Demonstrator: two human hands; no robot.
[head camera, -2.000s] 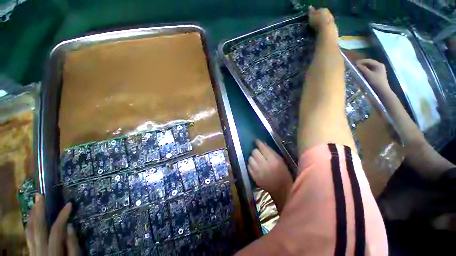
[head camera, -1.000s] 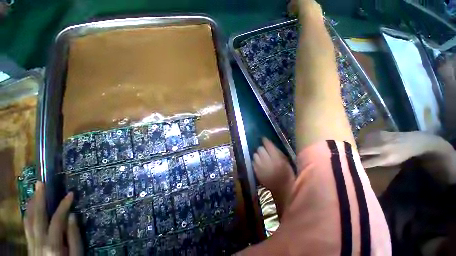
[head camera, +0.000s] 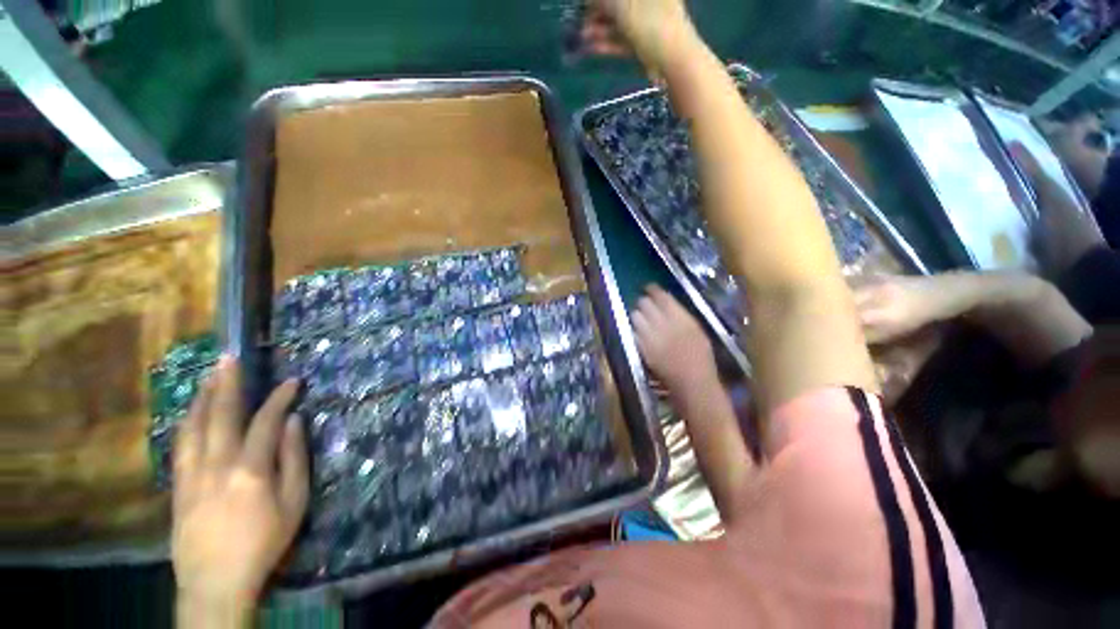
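Note:
The middle tray (head camera: 405, 86) lies before me with a bare brown liner (head camera: 405, 172) in its far part. Tight rows of dark, glittering circuit boards (head camera: 467, 399) fill its near part; the farthest row stops short of the right rim. My left hand (head camera: 233, 479) lies at the tray's left rim, fingers apart, holding nothing visible. My right arm, in a pink striped sleeve, crosses over the right tray. My right hand (head camera: 633, 25) is blurred and partly cut by the top edge. A dark patch is by its fingers; I cannot tell if it is held.
A stained left tray (head camera: 111, 203) bears a green board group (head camera: 178, 393) beside my left hand. The angled right tray (head camera: 657, 234) is mostly covered with boards. Another person's hands are between the trays (head camera: 669, 332) and at its near end (head camera: 897, 307). Pale trays (head camera: 958, 160) lie far right.
My right hand has moved left and up, from the right tray's far edge to the green surface behind. The view has shifted, showing more of the left tray. My left hand stays at the rim.

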